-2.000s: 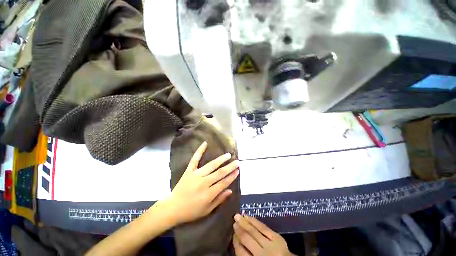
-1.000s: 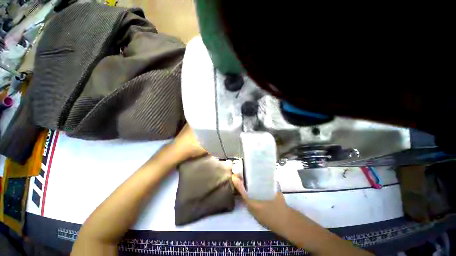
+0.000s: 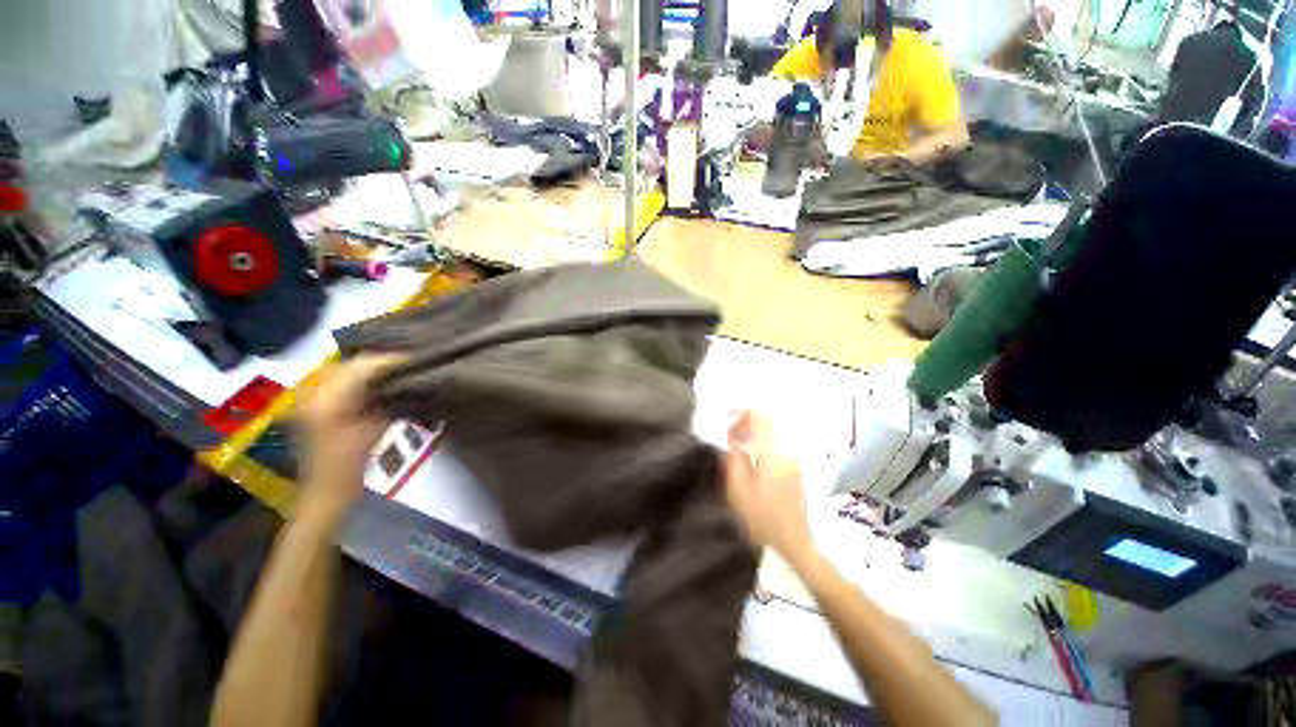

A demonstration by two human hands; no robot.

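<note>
A bulky dark brown garment (image 3: 569, 391) is stretched between my hands above the white table, blurred by motion. My left hand (image 3: 341, 412) grips its left end. My right hand (image 3: 760, 483) grips its right side, left of the sewing machine's needle area. A sleeve-like part (image 3: 675, 611) hangs from near my right hand over the table's front edge. The white sewing machine (image 3: 910, 462) with its lit screen (image 3: 1148, 555) stands to the right; no cloth shows under its needle.
A ruled strip (image 3: 483, 575) runs along the front edge. Red and blue sticks (image 3: 1062, 653) lie at the right. A yellow-taped panel (image 3: 256, 462) is at the left end. A black machine part with a red wheel (image 3: 235, 260) stands beyond. A person in yellow (image 3: 910, 93) sits behind, near brown cloth.
The view has swung up and left. The garment has come away from the needle area and is lifted leftward. My left hand has moved far left; my right hand has left the machine head.
</note>
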